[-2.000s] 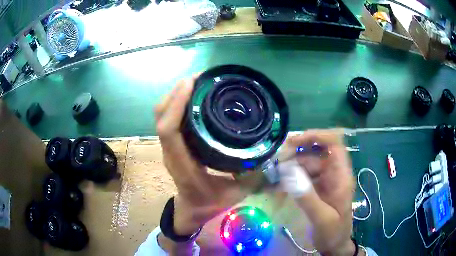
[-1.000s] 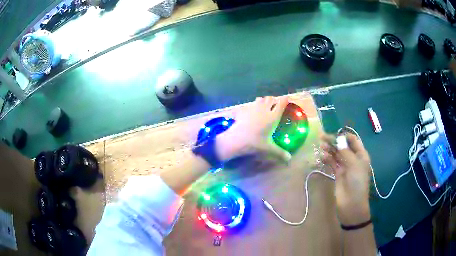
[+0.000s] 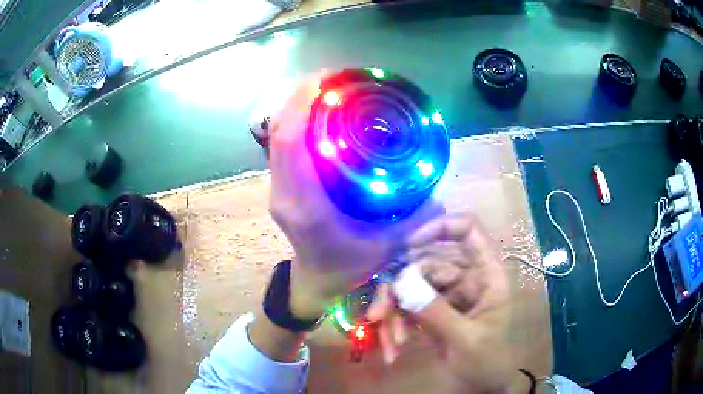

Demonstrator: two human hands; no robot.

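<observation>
My left hand (image 3: 297, 181) holds up a round black speaker (image 3: 379, 138), cone face toward me, its ring lit red, green and blue. My right hand (image 3: 455, 285), blurred, is at the speaker's lower edge with fingers curled and a white wrap on one finger. Whether it holds a small piece cannot be told. A second lit speaker (image 3: 360, 308) lies on the brown board (image 3: 231, 254) below, mostly hidden by my hands, with a small red-lit piece at its near edge.
Unlit black speakers (image 3: 139, 227) cluster at left. More speakers (image 3: 499, 73) stand on the green belt (image 3: 401, 38). At right are a white cable (image 3: 597, 265), a red-and-white stick (image 3: 601, 185), a white power strip (image 3: 678, 204) and a blue-screened device (image 3: 686, 258). A fan (image 3: 83, 61) is top left.
My left hand has come back from the board and raised a lit speaker. My right hand has moved left to its lower edge. The speaker held up two seconds ago was unlit around its ring.
</observation>
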